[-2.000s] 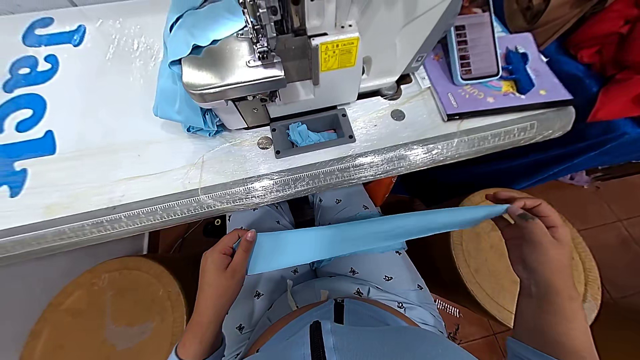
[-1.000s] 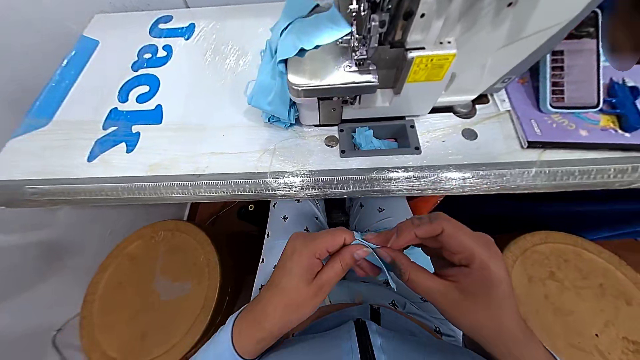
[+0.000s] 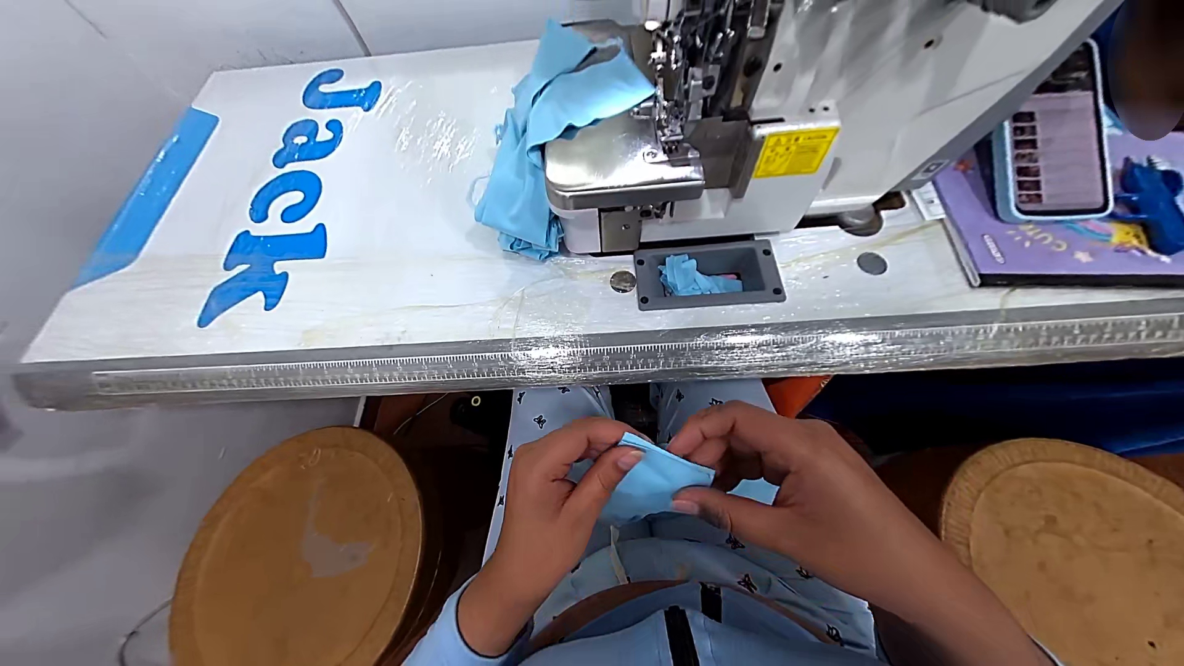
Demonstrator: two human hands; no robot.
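Observation:
A folded piece of light blue fabric (image 3: 652, 483) lies between my two hands, above my lap. My left hand (image 3: 564, 495) pinches its upper left edge between thumb and forefinger. On the other side, my right hand (image 3: 777, 462) grips the right corner, with the thumb below and the fingers behind it. Beyond my hands stands an overlock sewing machine (image 3: 795, 148) on the white table. More light blue fabric (image 3: 523, 185) is heaped over the left of its metal bed, one end near the needle area.
A ruler strip (image 3: 462, 363) runs along the front edge of the table (image 3: 416, 296). Blue scraps (image 3: 694, 277) sit in a grey recessed tray (image 3: 652, 294). A phone (image 3: 1059, 148) rests on a purple notebook (image 3: 1008, 231). Round stools (image 3: 296, 555) flank my legs.
Two seconds ago the strip was stretched wide between my hands; now they are close together and the fabric is folded. Compared with one second ago, more of its flat face shows.

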